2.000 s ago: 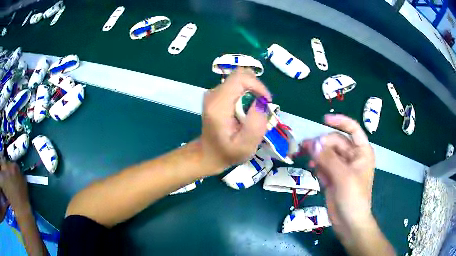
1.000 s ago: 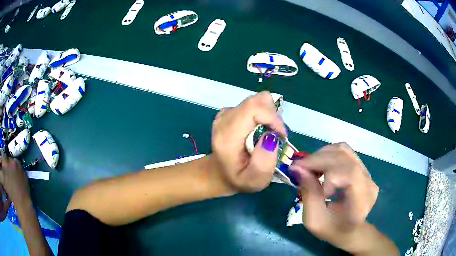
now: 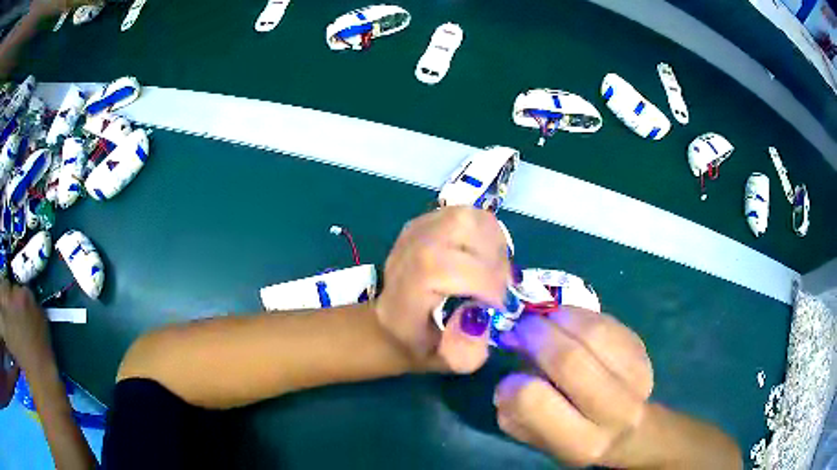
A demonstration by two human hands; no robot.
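Note:
My left hand (image 3: 450, 285) is closed around a white car body shell (image 3: 444, 315), mostly hidden by the fingers, with its open side towards me. A bright blue-purple glow (image 3: 501, 320) shows at the shell. Red lead wires (image 3: 540, 307) stick out beside it. My right hand (image 3: 583, 381) is against the shell's right end, fingertips close together at the glow and wires. Blur and overlap hide what those fingertips pinch, if anything.
White-and-blue shells lie around my hands, one on the pale strip (image 3: 303, 124), one left (image 3: 321, 290), one behind my right hand (image 3: 574, 289). A shell heap (image 3: 69, 165) is at left. Another person's hand (image 3: 20, 317) is lower left. Small white parts (image 3: 798, 376) are heaped right.
The far units on the belt have shifted right. The blue-purple glow has appeared at the held shell. My right hand came in to the shell from the right. Another person's arm has appeared at top left.

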